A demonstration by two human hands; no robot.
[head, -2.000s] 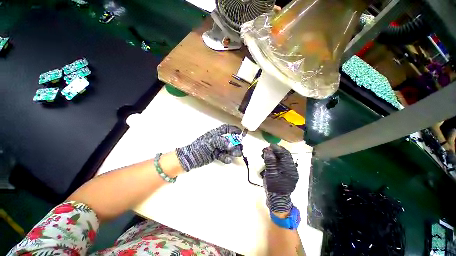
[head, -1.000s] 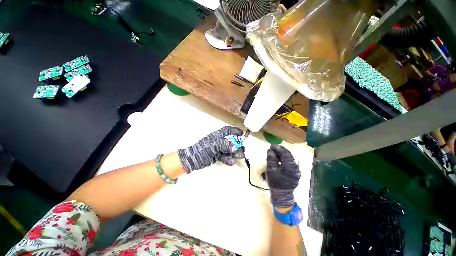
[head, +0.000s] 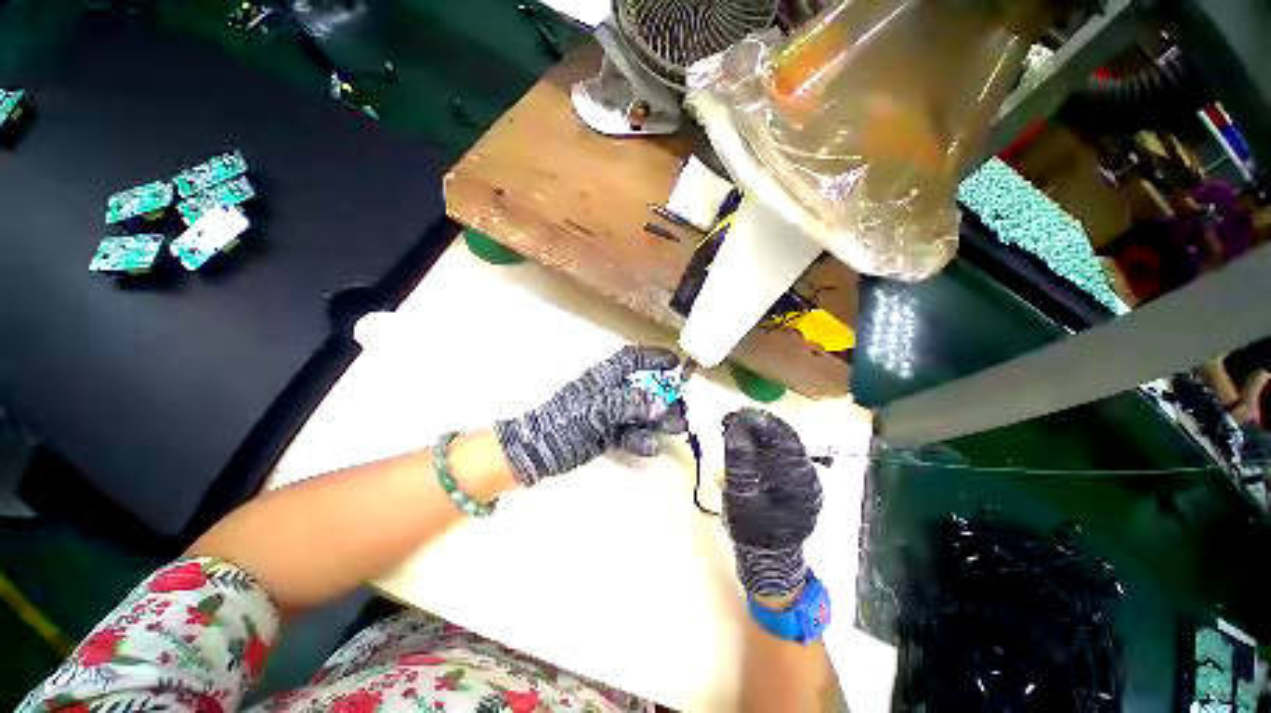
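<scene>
My left hand, in a grey-black striped glove, holds a small teal circuit board just under the thin dark tip of the white tapered nozzle. A thin black cable runs down from the board and curves toward my right hand. My right hand is gloved, with dark fingers curled; its palm side is hidden, so I cannot tell whether it grips the cable's end. Both hands are over the white work sheet.
A wooden block stands behind my hands, with a small fan beyond it. Clear plastic wraps the head above. Several boards lie on the black mat at left. A cable pile lies at right.
My right hand has shifted slightly left and turned, and the cable's curve has drawn in under the board. My left hand still holds the board at the nozzle tip.
</scene>
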